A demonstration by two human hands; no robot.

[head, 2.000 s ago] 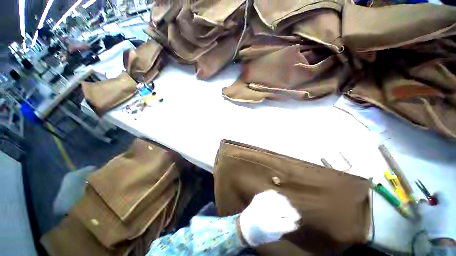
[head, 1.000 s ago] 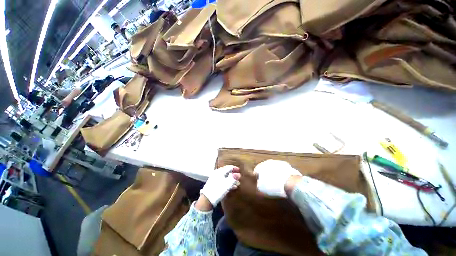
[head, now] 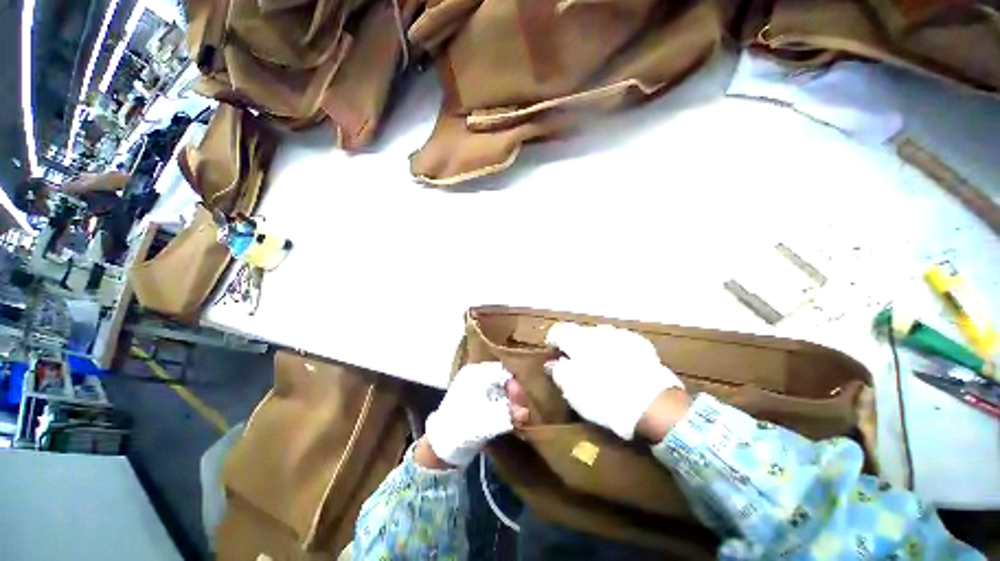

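Observation:
A brown bag (head: 658,477) lies at the table's front edge, its mouth open towards the table, with a small yellowish label on its near side. My left hand (head: 474,413), in a white glove with bare fingertips, grips the bag's near rim at the left end. My right hand (head: 610,378), also in a white glove, is at the bag's mouth just right of it, its fingers on the rim and partly hidden by the glove and fabric.
Brown bags (head: 548,66) are piled along the table's back. More brown bags (head: 296,438) are stacked at lower left. A green-handled tool (head: 932,342), a yellow knife (head: 961,307) and flat strips (head: 754,301) lie at right. A cream pot (head: 264,250) stands at left beside a silvery cluster.
The bag was flat and closed; its mouth is now open and the label shows. Both hands are at its left end, now on the rim. The view has shifted towards the table.

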